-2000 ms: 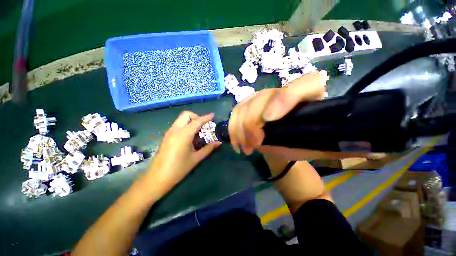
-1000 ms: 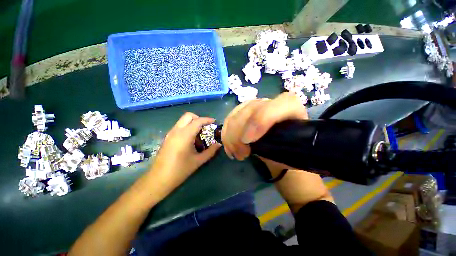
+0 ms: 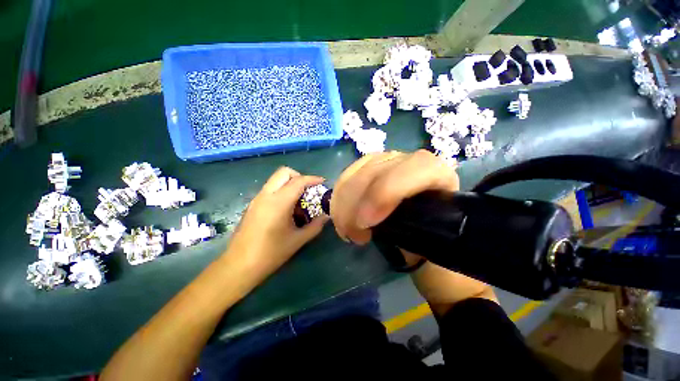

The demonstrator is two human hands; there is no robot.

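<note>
My left hand (image 3: 272, 219) holds a small white insert (image 3: 313, 201) with metallic spots between thumb and fingers, above the dark green bench. A dark piece shows beside the insert, between the same fingers. My right hand (image 3: 388, 190) is wrapped around the front of the thick black electric screwdriver (image 3: 477, 234). The screwdriver's dark nose is at the right side of the insert; whether a screw is there is hidden. The tool's rear end tilts down to the right.
A blue tray (image 3: 253, 152) of tiny screws stands behind my hands. White inserts lie in piles at left (image 3: 67, 231) and right (image 3: 458, 119). A white strip block (image 3: 540, 67) with black pieces is at the back right. The black cable (image 3: 589, 167) loops at right.
The rear of the screwdriver has swung down and its cable loop has dropped, uncovering the right pile of inserts. My left hand has stayed nearly in place with the insert.
</note>
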